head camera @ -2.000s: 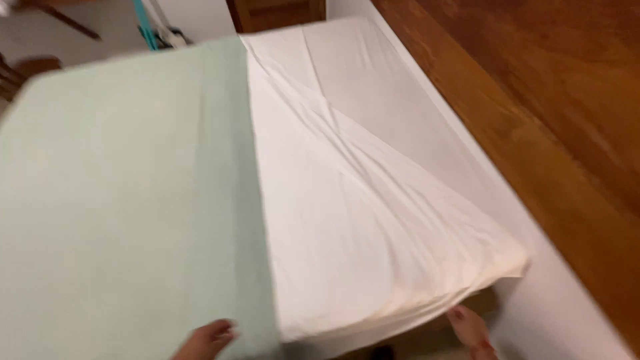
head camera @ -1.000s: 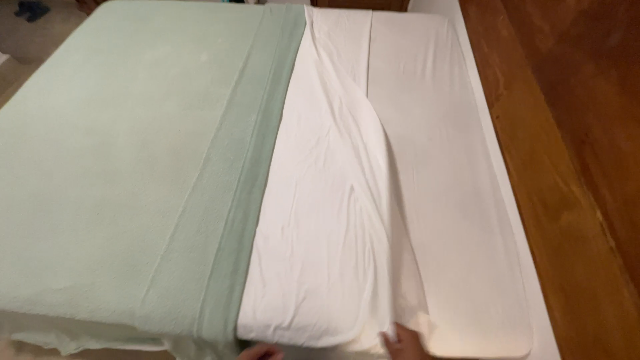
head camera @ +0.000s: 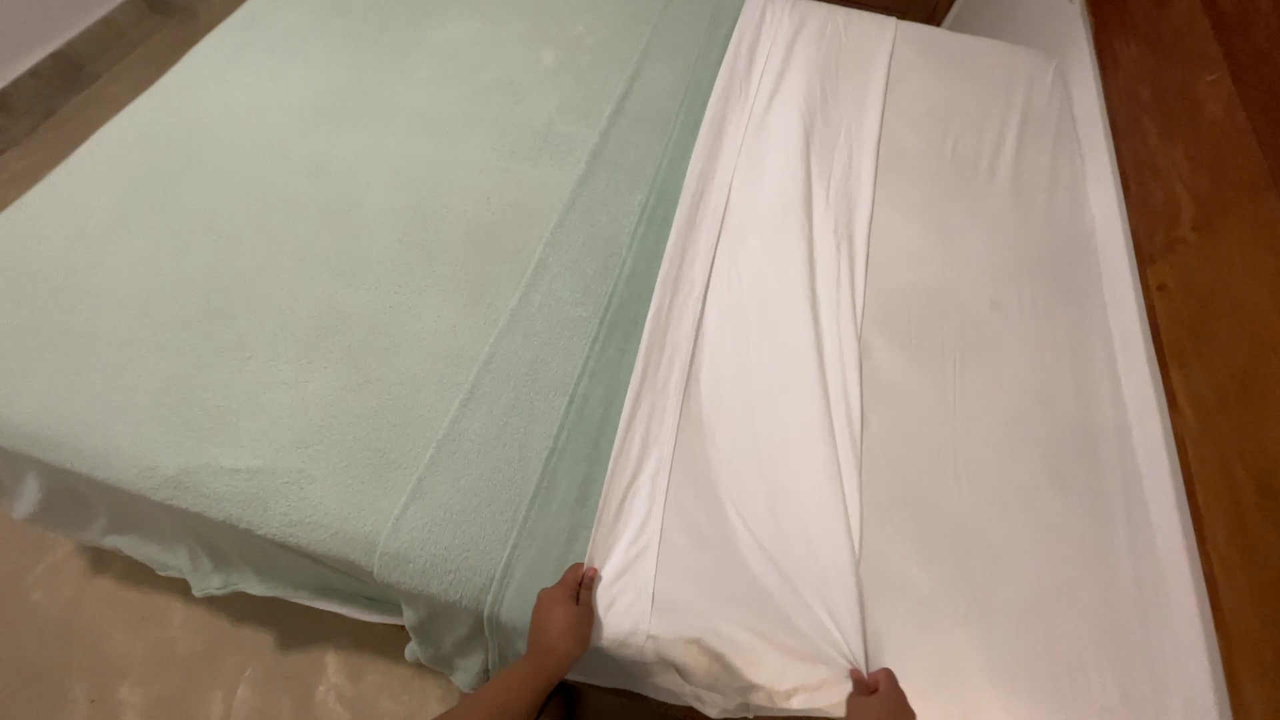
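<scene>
A white top sheet [head camera: 770, 330] lies folded back in a long strip across the bed, beside a light green blanket [head camera: 330, 280]. My left hand [head camera: 565, 615] pinches the sheet's left edge where it meets the blanket, at the near side of the mattress. With my right hand [head camera: 878, 692] I grip the sheet's right edge at the near side, and creases run from my fingers up the cloth. To the right of the strip, a pale fitted sheet [head camera: 990, 330] covers the mattress.
A wooden headboard or panel [head camera: 1200, 300] runs along the right, with a white edge [head camera: 1130, 370] between it and the mattress. The blanket hangs over the near side above a beige floor [head camera: 200, 640]. A wall [head camera: 50, 35] shows at the upper left.
The white sheet, spread toward the headboard's near corner two seconds ago, is now folded back into a narrower strip. Both hands have closed on its edges.
</scene>
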